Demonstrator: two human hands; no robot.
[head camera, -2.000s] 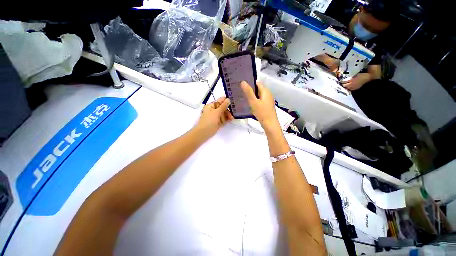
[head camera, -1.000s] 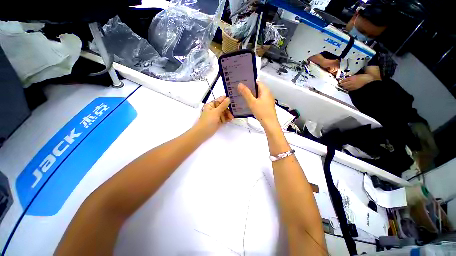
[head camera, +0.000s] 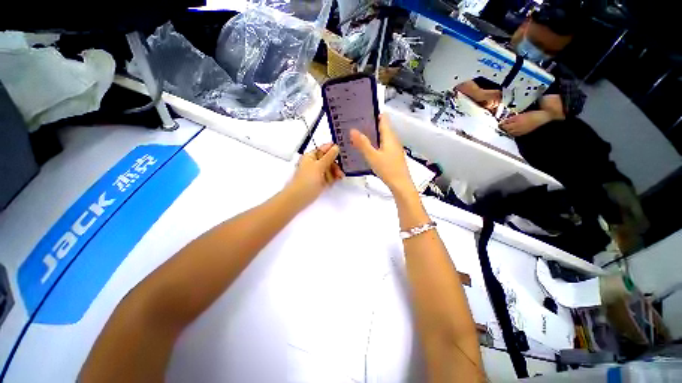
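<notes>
A smartphone (head camera: 351, 123) with a dark frame and a lit screen showing a list stands tilted in front of me, above the white surface. My right hand (head camera: 383, 153) holds its right side, with the thumb over the lower screen. My left hand (head camera: 320, 166) grips its lower left edge with bent fingers. The back of the phone and the fingers behind it are hidden.
A white machine head with blue JACK lettering (head camera: 105, 217) lies at left. Clear plastic bags (head camera: 262, 60) are behind the phone. A masked person works at another JACK machine (head camera: 478, 63) at upper right. A black strap (head camera: 499, 288) crosses the lower right.
The view has shifted slightly, so phone and hands sit a little further left. My right thumb has moved lower on the screen, and the list has changed. The other person's posture has changed.
</notes>
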